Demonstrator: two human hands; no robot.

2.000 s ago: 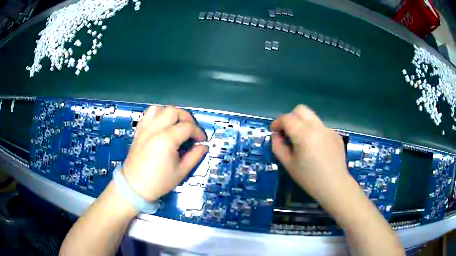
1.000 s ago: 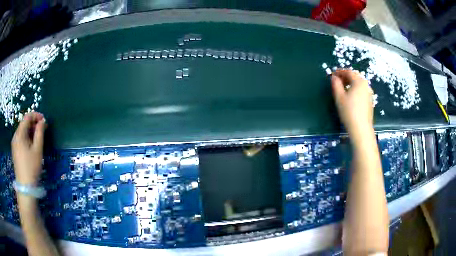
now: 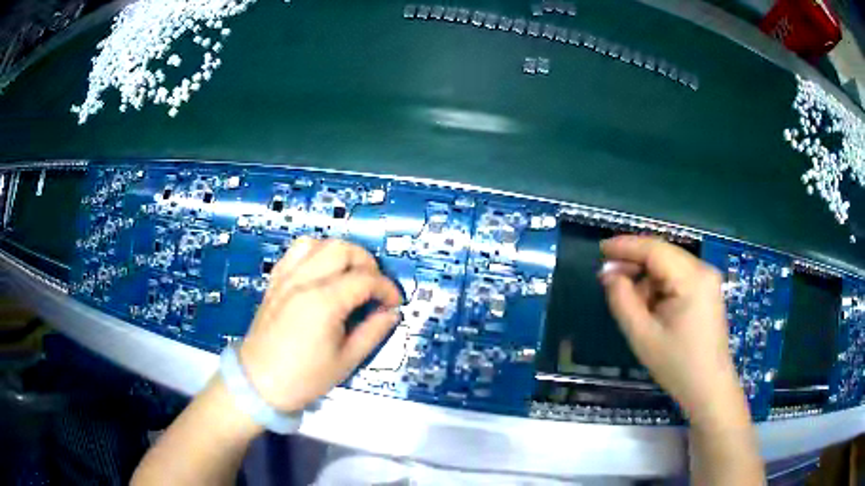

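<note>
My left hand (image 3: 318, 327), with a pale band on its wrist, is over the middle of the blue circuit board (image 3: 199, 256). Its thumb and index finger point at the board's small white parts; its fingertips hide what is between them. My right hand (image 3: 664, 313) is over the dark gap just right of that board. Its thumb and index finger are pinched on a small white connector (image 3: 608, 270). White connectors lie in a loose pile (image 3: 152, 52) at upper left and another pile (image 3: 825, 142) at upper right.
Small grey-silver components (image 3: 560, 38) lie in a row on the green worktop (image 3: 332, 104). More blue boards (image 3: 749, 313) and a dark gap lie at the right. The conveyor rail (image 3: 455, 432) runs along the near edge. A red can (image 3: 804, 27) is at the far right.
Both hands have come from the white piles back over the board line. My right hand now shows a white connector at its fingertips. The view has swung back left.
</note>
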